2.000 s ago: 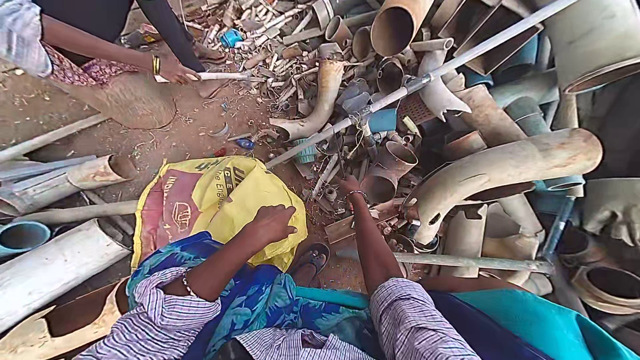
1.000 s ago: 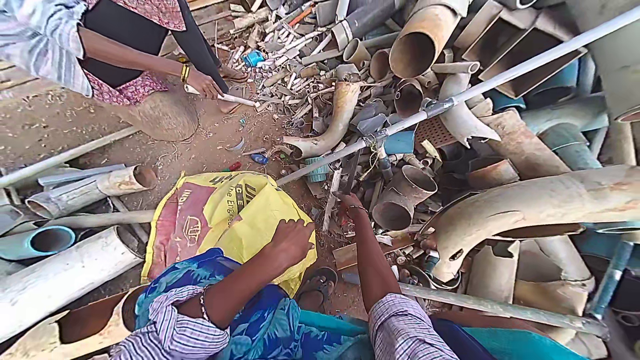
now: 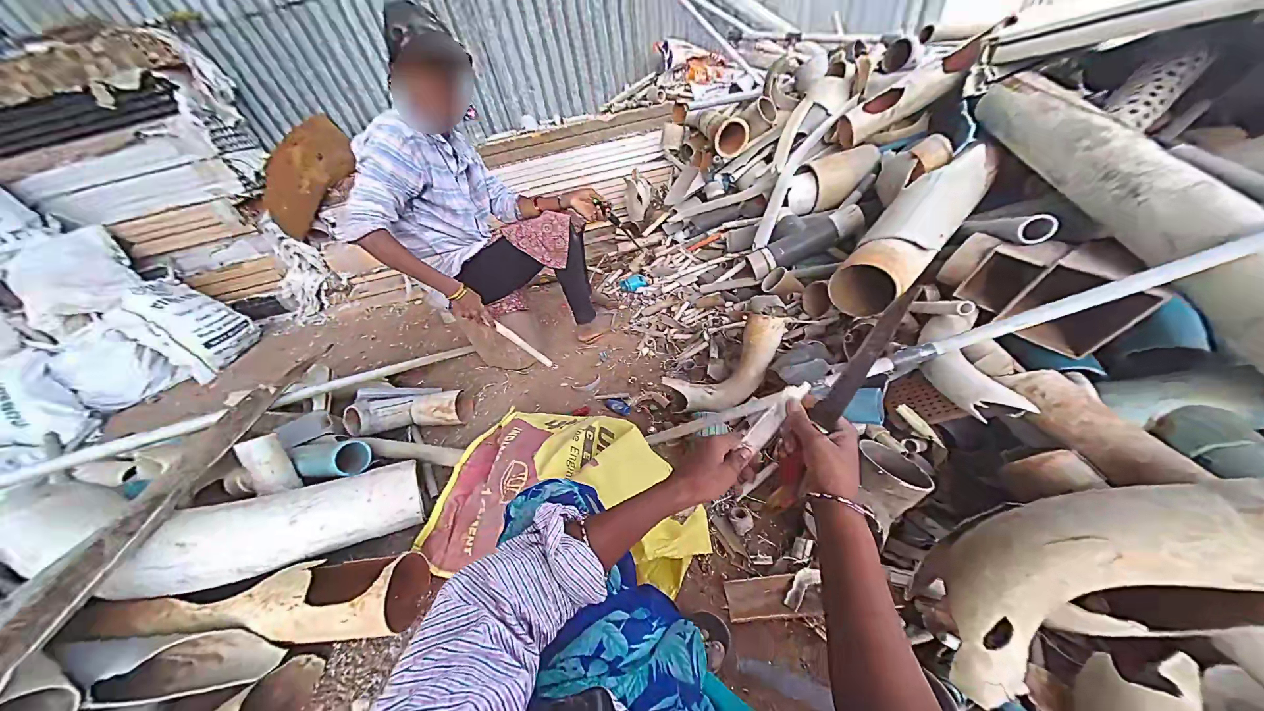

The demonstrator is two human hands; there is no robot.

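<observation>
My left hand (image 3: 719, 466) grips a short whitish piece of plastic pipe (image 3: 773, 420). Close on its right, my right hand (image 3: 822, 449) is closed around the lower end of a large machete-like blade (image 3: 869, 351), which points up and to the right. The blade's lower part is beside the pipe piece; whether they touch, I cannot tell. Below my left forearm a yellow and pink sack (image 3: 602, 459) lies over my lap and the ground. A long pale pole (image 3: 1066, 314) slants behind both hands.
A person (image 3: 434, 207) sits across from me, a thin white pipe (image 3: 521, 343) in one hand. Broken pipes (image 3: 879, 272) are heaped ahead and to the right. A large white pipe (image 3: 267, 528) lies at left, near filled white sacks (image 3: 178, 321). Corrugated metal sheeting (image 3: 296, 59) stands behind.
My left hand has left the yellow sack and now holds a pipe piece. My right hand has risen from the scrap with the blade. The view has tilted up, showing more of the other person.
</observation>
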